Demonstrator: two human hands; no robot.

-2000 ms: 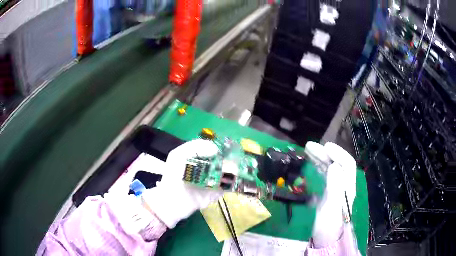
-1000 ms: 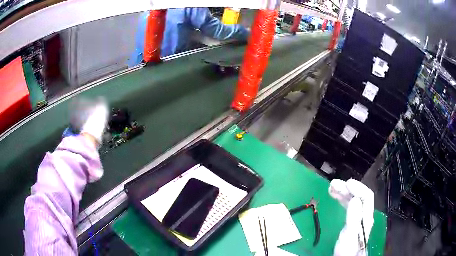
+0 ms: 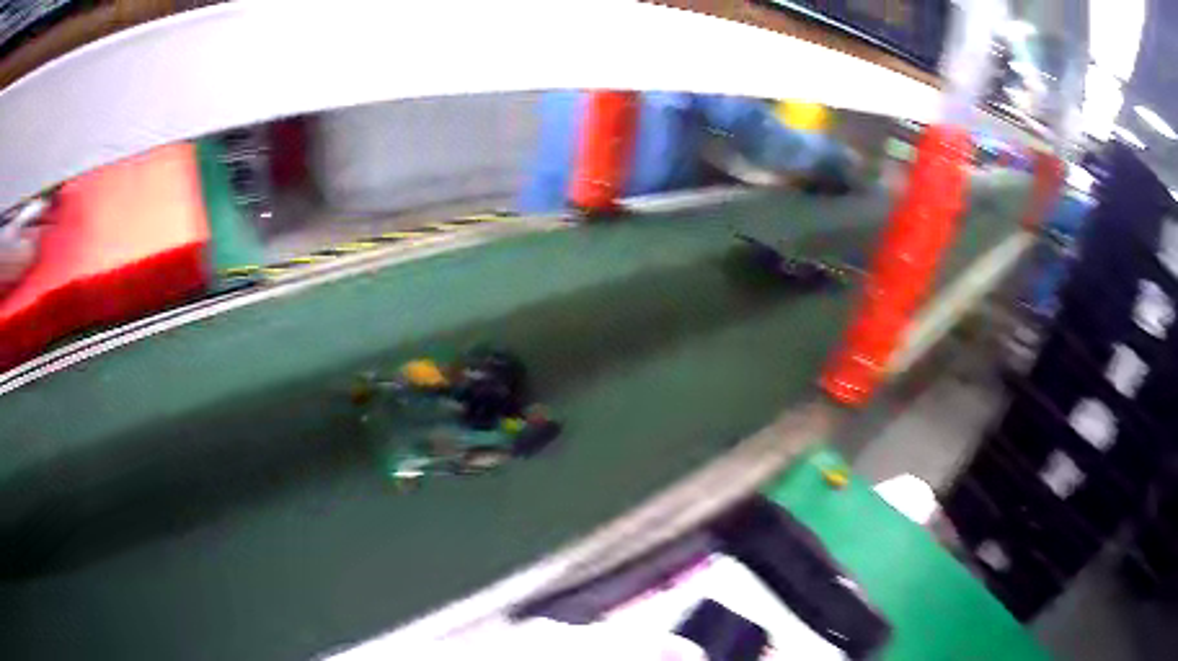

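A green circuit board (image 3: 452, 420) with tall black and orange-yellow parts lies on the dark green conveyor belt (image 3: 258, 517), blurred, with no hand on it. A blurred white shape, likely my gloved left hand (image 3: 568, 640), shows at the bottom edge, overlapping the near side of the black tray (image 3: 807, 588); its fingers cannot be made out. My right hand is out of the picture. In the tray, a white sheet (image 3: 788, 607) lies under a dark flat device (image 3: 723, 631), both cut off below.
Another board (image 3: 788, 265) lies farther along the belt. Red-wrapped posts (image 3: 900, 265) stand at its edges. A person in blue (image 3: 775, 136) is beyond it. A red block (image 3: 110, 245) is at far left. Black labelled crates (image 3: 1066, 400) stand right of the green bench (image 3: 950, 594).
The view has swung left, so belt, tray and bench sit farther right. My left hand has left the board on the belt. My right hand, the cutters and the yellow sheet have left the picture.
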